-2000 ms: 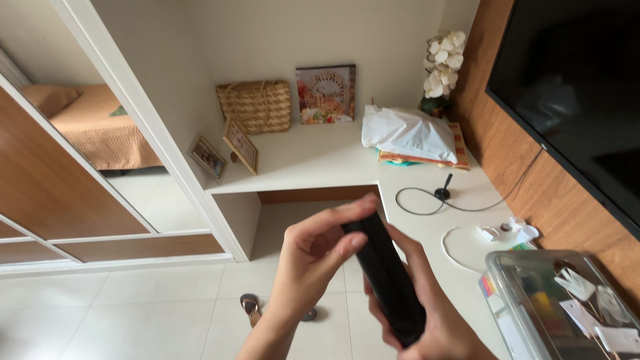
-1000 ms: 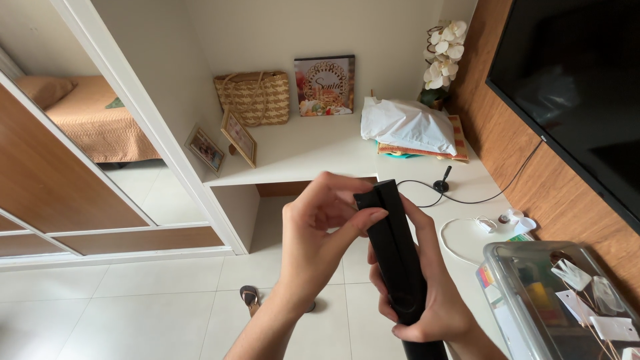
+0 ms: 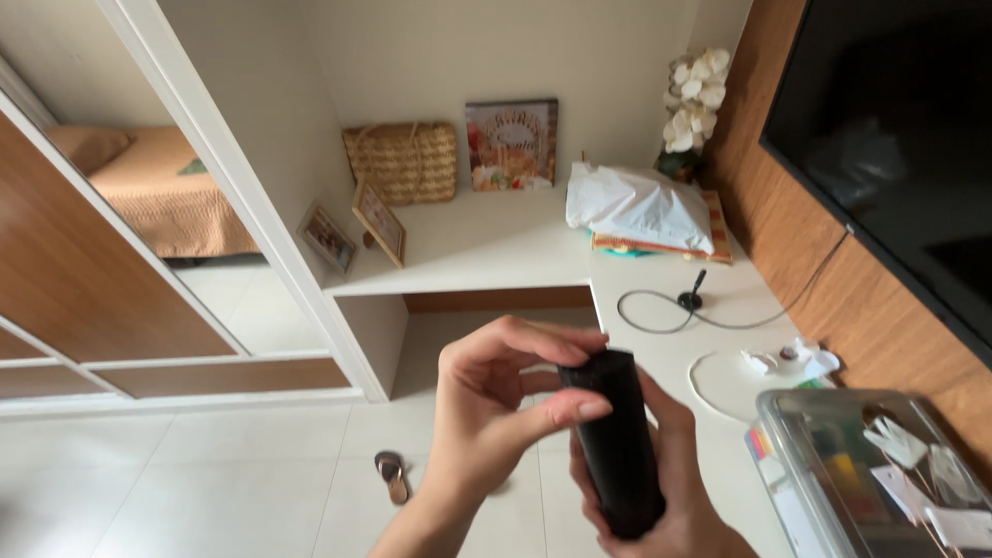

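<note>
A black, elongated object [image 3: 620,449], tube-like and slightly blurred, is held upright but tilted in front of me; its exact kind cannot be told. My right hand [image 3: 674,480] wraps around its lower part from the right, with the fingers partly hidden behind it. At its upper end, my left hand [image 3: 511,395] pinches the object, the thumb on the near face and the fingertips over the top edge. Both hands are above the floor, near the front edge of the white desk [image 3: 504,271].
On the desk are a woven bag [image 3: 403,163], picture frames [image 3: 380,223], a white plastic bag [image 3: 639,205], a small black antenna [image 3: 690,298] with its cable, and a lidded plastic box [image 3: 845,449]. A television [image 3: 891,132] hangs at right. A flip-flop [image 3: 392,477] lies on the tiled floor.
The black object has turned more upright and shows its top end more than a second ago. My left hand stays at its upper end and my right hand around its lower part.
</note>
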